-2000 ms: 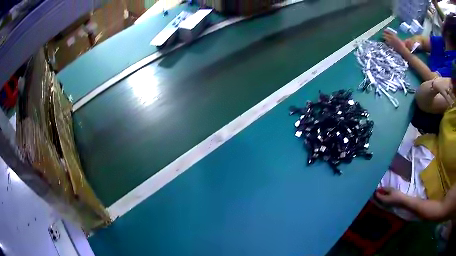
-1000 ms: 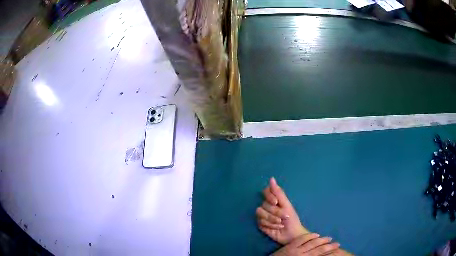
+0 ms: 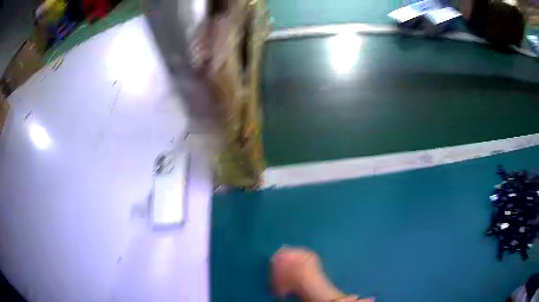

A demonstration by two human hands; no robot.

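My right hand (image 3: pixel 298 272) is blurred above the teal bench (image 3: pixel 354 224), near the bottom edge. It looks closed like a fist, with nothing seen in it. A sliver of my left hand (image 3: pixel 354 299) shows at my right wrist, mostly cut off by the bottom edge. A pale smartphone (image 3: pixel 169 197) lies flat on the white table (image 3: pixel 77 206), left of the bench seam. No hand touches it.
Brown cardboard (image 3: pixel 242 118) wraps a post where table and bench meet. A green conveyor belt (image 3: pixel 384 100) with a pale rail (image 3: pixel 366 167) runs beyond the bench. A black pile of small parts (image 3: pixel 515 212) lies at right. Small pale boxes (image 3: pixel 428 15) are at the far side.
The view has swung left from the piles and then tilted up a little. The phone and post sit lower and further left in view. My hands, absent at first, are now lower than a second ago.
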